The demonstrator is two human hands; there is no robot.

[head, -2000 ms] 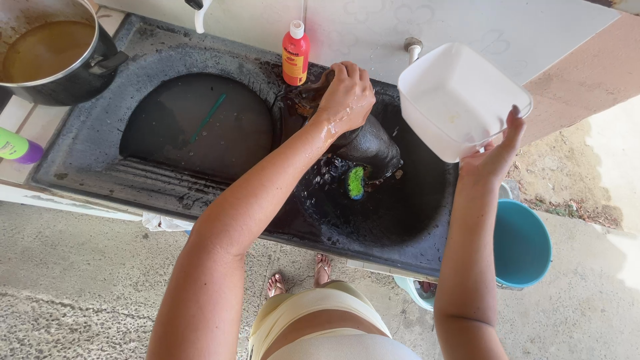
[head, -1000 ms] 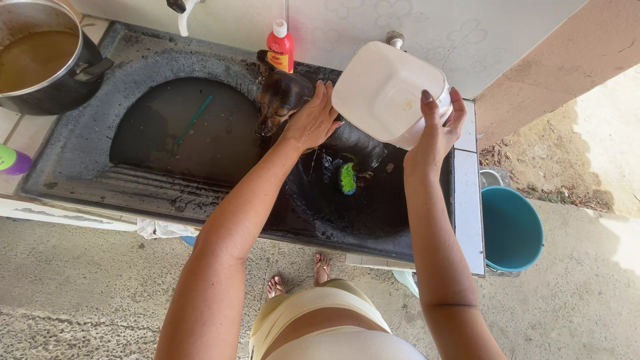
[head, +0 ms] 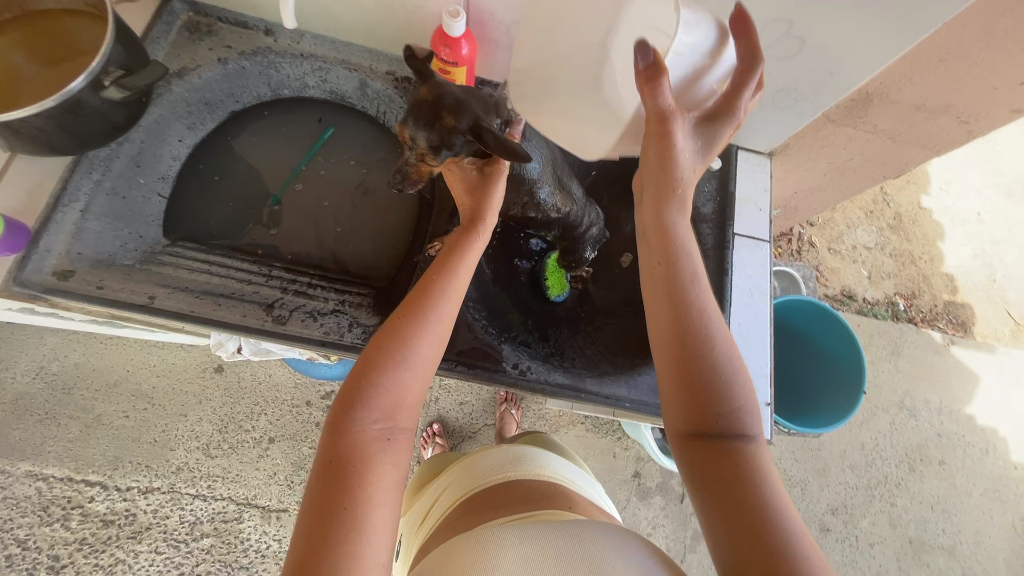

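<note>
A small wet dark dog [head: 552,188] stands in the right basin of a dark stone sink [head: 264,68], its head turned toward the left basin. My left hand [head: 480,180] holds it under the chin and neck. Up at the right, my right hand [head: 700,104] grips a white plastic tub [head: 580,76], raised above the dog's back and tilted; its contents cannot be seen. A green-bristled brush [head: 556,276] lies in the right basin by the dog's rear. Behind the dog's head stands a red bottle [head: 454,50] with a white cap.
Murky water and a green-handled utensil [head: 302,164] are in the left basin. A large pot [head: 76,120] of brownish liquid stands at the upper left, above a purple object [head: 12,235]. A teal bucket [head: 818,364] sits on the ground at right. White tiles [head: 750,296] edge the sink.
The dog's head, hidden at first behind my left hand, now shows with that hand under its chin. My right hand has raised and tipped the white tub over the dog.
</note>
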